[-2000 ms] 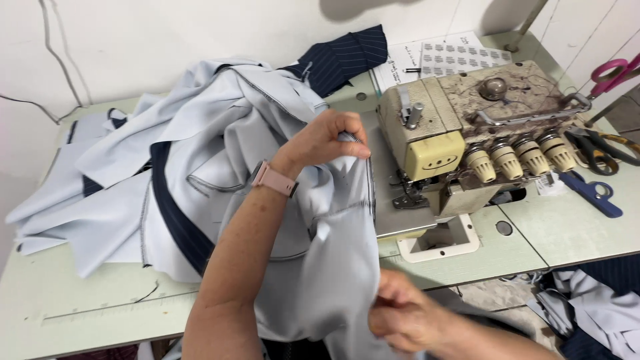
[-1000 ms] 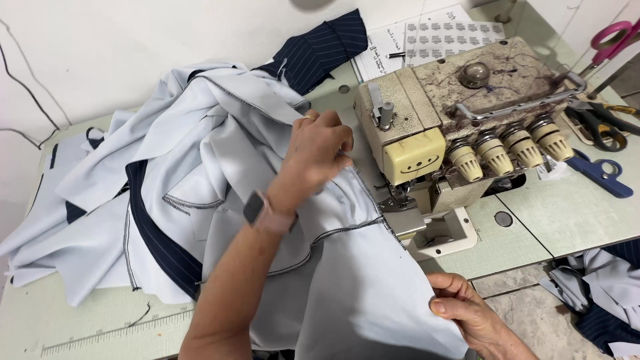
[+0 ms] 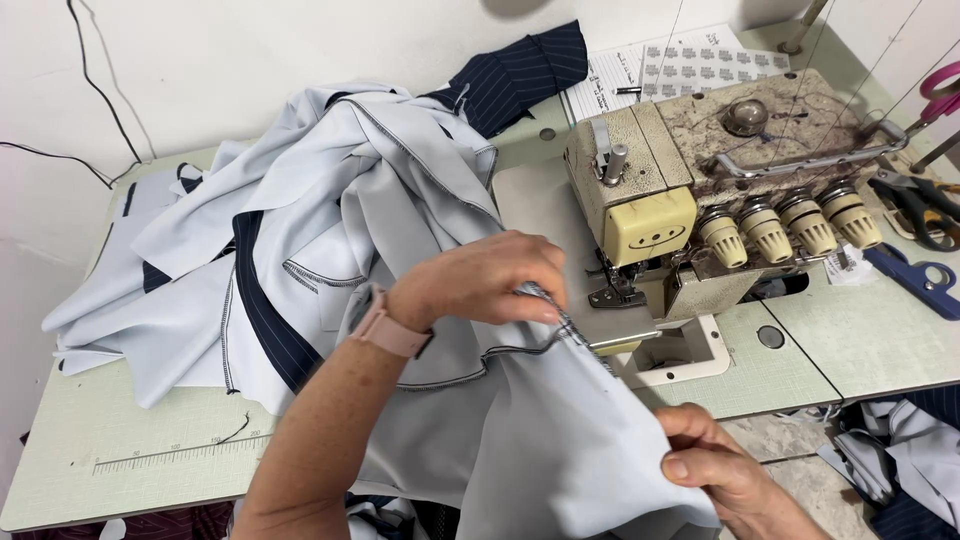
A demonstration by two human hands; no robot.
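Note:
My left hand [image 3: 499,281], with a pink watch band [image 3: 394,330] at the wrist, pinches the dark-stitched edge of a light blue-grey fabric garment [image 3: 570,442]. Lower right, my right hand [image 3: 712,457] grips the same edge between thumb and fingers, so the cloth stretches between both hands. A dark overlocked seam [image 3: 487,358] meets that edge beside my left fingers. Just beyond stands a serger sewing machine [image 3: 750,142], its presser foot [image 3: 616,297] to the right of my left hand. The rest of the garment lies heaped at left, with a navy pinstriped band [image 3: 262,307] across it.
Folded navy pinstriped fabric [image 3: 525,71] and papers [image 3: 675,64] lie behind. Blue-handled thread snips [image 3: 911,281] and black-handled scissors [image 3: 922,206] are right of the machine. A printed ruler scale [image 3: 180,452] marks the table's front left. More cloth [image 3: 900,465] hangs low at right.
My left hand has moved down along the fabric edge toward my right hand since one second ago. My right hand still grips the cloth near its lower corner.

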